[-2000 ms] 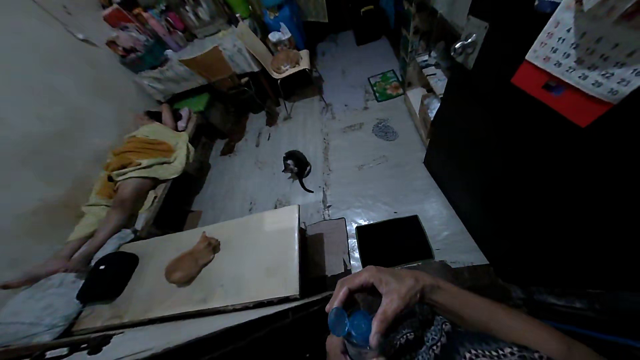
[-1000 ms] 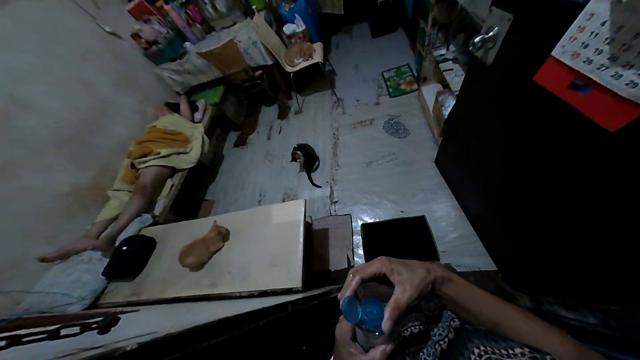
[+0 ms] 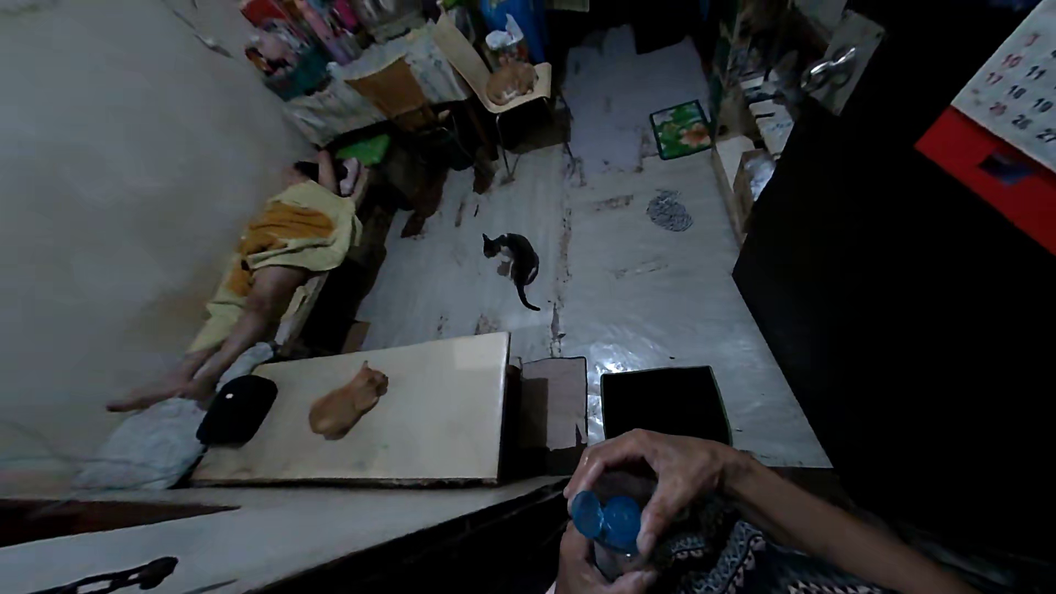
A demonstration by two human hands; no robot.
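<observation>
A clear container with a blue flip-top cap (image 3: pixel 620 523) is held between my two hands at the bottom, right of centre. My right hand (image 3: pixel 664 474) curves over it from above, with thumb and fingers on either side of the cap. The cap's round lid (image 3: pixel 587 513) stands out to the left of its base. Below, my left hand (image 3: pixel 590 565) grips the container's body, partly cut off by the frame's edge. Patterned cloth (image 3: pixel 742 557) lies beneath my right forearm. What the container holds cannot be made out.
An orange cat (image 3: pixel 348 402) rests on a pale tabletop (image 3: pixel 445 412) near a black bag (image 3: pixel 238 410). A black-and-white cat (image 3: pixel 518 260) is on the floor, another on a chair (image 3: pixel 540 87). A person (image 3: pixel 272 297) lies at left. A dark door (image 3: pixel 899 272) stands at right.
Both hands stay around the container. The black-and-white cat's head has turned out to the left. The view has shifted slightly.
</observation>
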